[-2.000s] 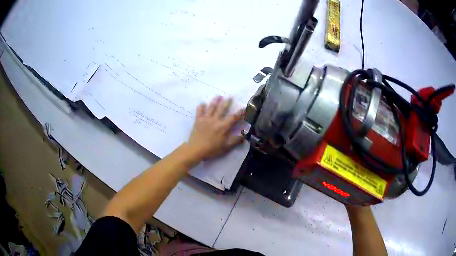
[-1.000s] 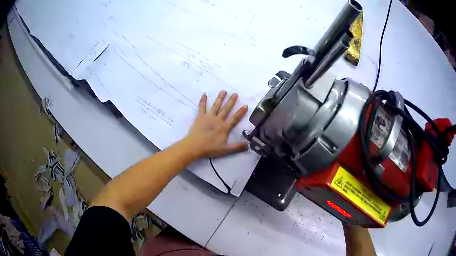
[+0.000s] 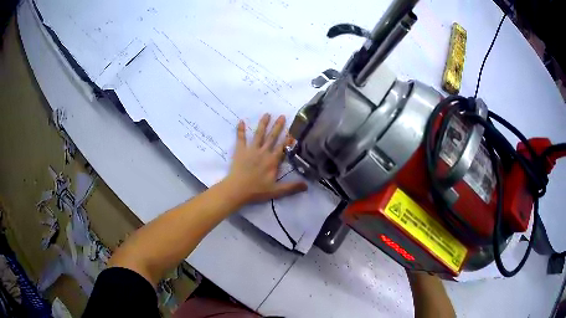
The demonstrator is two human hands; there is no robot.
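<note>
The cutting machine (image 3: 372, 143), with a silver and red body and red lit digits, stands at the right over the white paper marker (image 3: 205, 81). My left hand (image 3: 254, 164) lies flat on the paper with spread fingers, just left of the machine's front. A curved dark cut line runs from below my thumb to the lay's near corner. The base plate (image 3: 332, 235) shows partly under the machine. My right hand is hidden behind the motor body; only the forearm shows below it. The dark fabric lay (image 3: 146, 130) shows along the paper's left edge.
A gold-yellow cloth weight (image 3: 455, 59) lies on the paper behind the machine. The black power cord (image 3: 494, 46) is coiled on the motor and trails to the far edge. Fabric scraps (image 3: 62, 192) lie on the brown floor at left. The pale table (image 3: 223, 254) has a seam near me.
The cut line by my left hand appeared, then grew longer. Over the last second the machine moved left and covers more of its base plate. My left hand stays flat near the machine's front.
</note>
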